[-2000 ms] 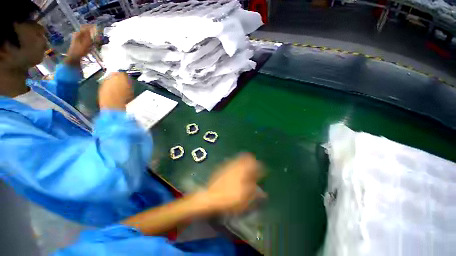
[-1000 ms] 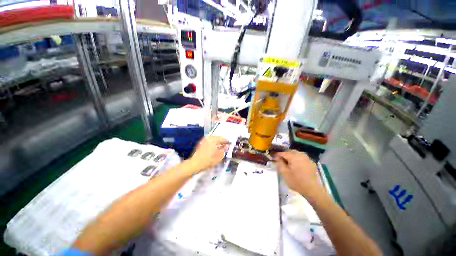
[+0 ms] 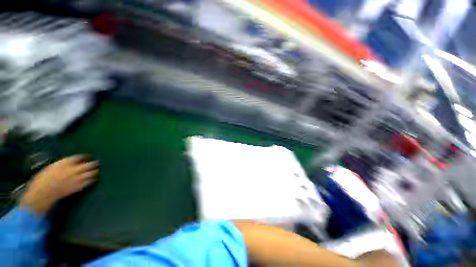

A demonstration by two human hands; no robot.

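Observation:
The picture is strongly blurred. A white pocketed tray [image 3: 245, 180] lies on the green belt, with small dark marks near its right edge that look like ring-shaped parts. What looks like my left forearm runs along the bottom from a blue sleeve to the right. My left hand [image 3: 380, 259] is a blurred patch at the lower edge, partly cut off, beside a white surface [image 3: 360, 244]. Its fingers and anything in them cannot be made out. My right hand is not in view.
Another person's hand [image 3: 62, 180], with a blue sleeve, is over the green belt [image 3: 141, 156] at the left, near faint ring shapes. A white tray stack [image 3: 47, 73] stands at upper left. A dark blue crate [image 3: 339, 206] is right of the tray. The blurred press area is at far right.
The view has swung left from the press to the belt and is now blurred. The press fixture and my right hand have left view. My left forearm now crosses the bottom edge.

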